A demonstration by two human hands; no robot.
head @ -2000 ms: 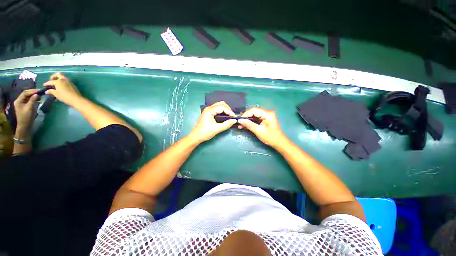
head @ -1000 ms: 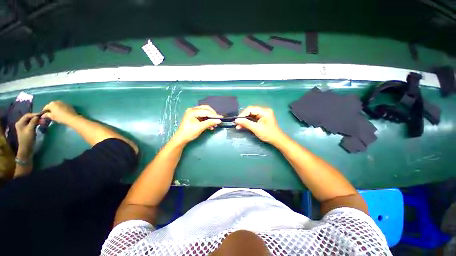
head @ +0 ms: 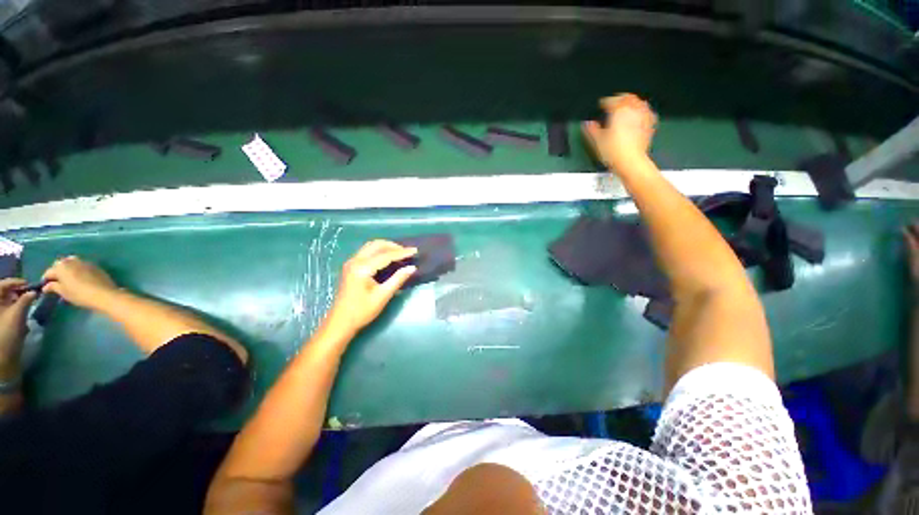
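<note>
My left hand [head: 370,285] is at the left end of the small stack of dark blanks [head: 435,259] on the bench. Its thumb and fingers are apart with dark material showing between them; whether it grips a blank is unclear. My right hand [head: 625,131] is stretched out over the belt beyond the white rail. A dark patch shows at its fingertips, and I cannot tell if it is a held strip. Several dark strips [head: 467,140] lie on the belt to its left. The loose pile of dark blanks [head: 605,254] is partly hidden by my right forearm.
The white rail [head: 403,191] divides the bench from the belt [head: 363,166]. A patterned white card [head: 264,158] lies among the strips. A black head strap [head: 771,236] lies right of my forearm. Another person's hands [head: 76,282] work at left. A person's arm shows at the right edge.
My hands have parted from the dark piece they held together. My right hand has reached forward and right over the belt. My left hand has moved to the small stack. The view has shifted.
</note>
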